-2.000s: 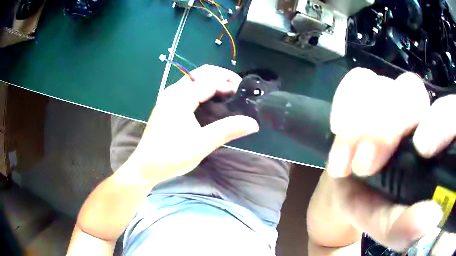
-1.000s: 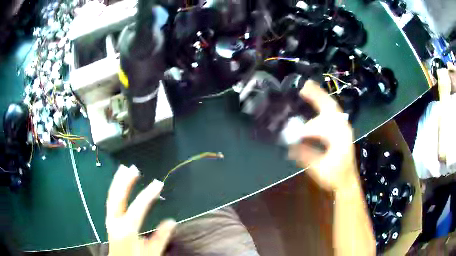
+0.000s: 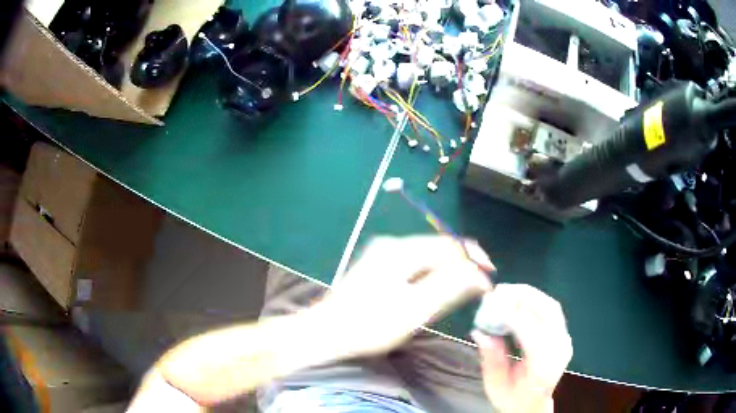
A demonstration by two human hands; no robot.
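My left hand (image 3: pixel 420 278) is over the bench's front edge, with its fingers closed on thin coloured wires (image 3: pixel 436 222). A small white plug (image 3: pixel 393 185) hangs from their far end over the mat. My right hand (image 3: pixel 533 335) is just right of it, its fingers curled round a small pale and dark part (image 3: pixel 494 321). This part is blurred and mostly covered, so I cannot tell what it is. The black electric screwdriver (image 3: pixel 625 153) rests tip-down at the front of the pale screw feeder (image 3: pixel 500 157).
The motor pile (image 3: pixel 403 48) lies left of the feeder, its leads reaching the white line. Black domes (image 3: pixel 311 28) and an open carton (image 3: pixel 89 77) are at the left. Black housings and a driver cord (image 3: pixel 678 246) are at the right. Another carton (image 3: pixel 48 218) stands below the bench.
The view has swung left. My right hand has come away from the housing pile to beside my left hand. My left hand has closed on the wires. The screwdriver remains at the feeder.
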